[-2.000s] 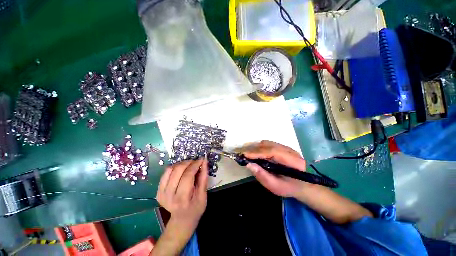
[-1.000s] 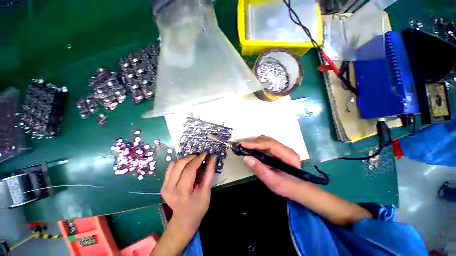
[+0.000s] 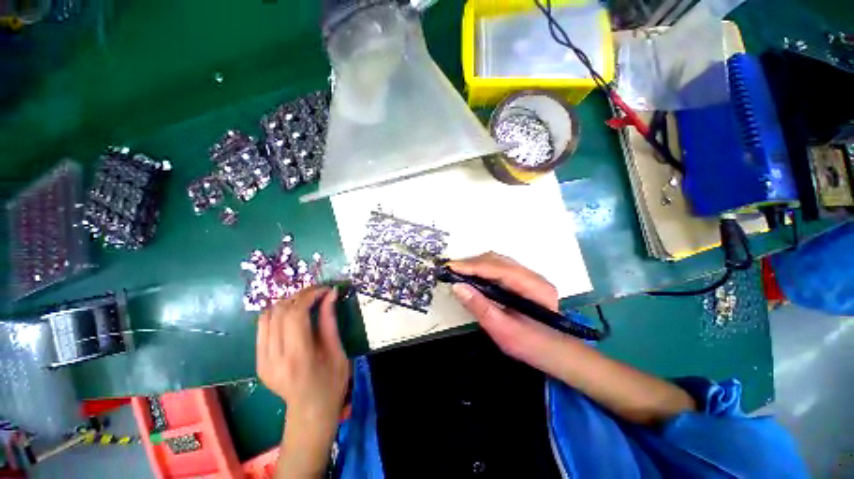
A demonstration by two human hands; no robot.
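Observation:
My right hand holds the black soldering iron like a pen, its metal tip over the circuit board panel. The dark, silvery panel lies slightly turned on the white sheet. My left hand is off the panel, at the lower right edge of the loose pile of pinkish and white round components. Its fingertips are bent down beside the pile; whether they hold a component or solder wire is too small to tell.
A translucent extractor hood hangs above the sheet. Behind are a tin of silvery bits and a yellow tray. A blue soldering station stands right. Board stacks and a solder reel are left, an orange-red bin lower left.
My left hand has left the panel's lower edge and moved left to the component pile. My right hand still holds the iron over the panel. The camera view has shifted, moving the bench items rightward.

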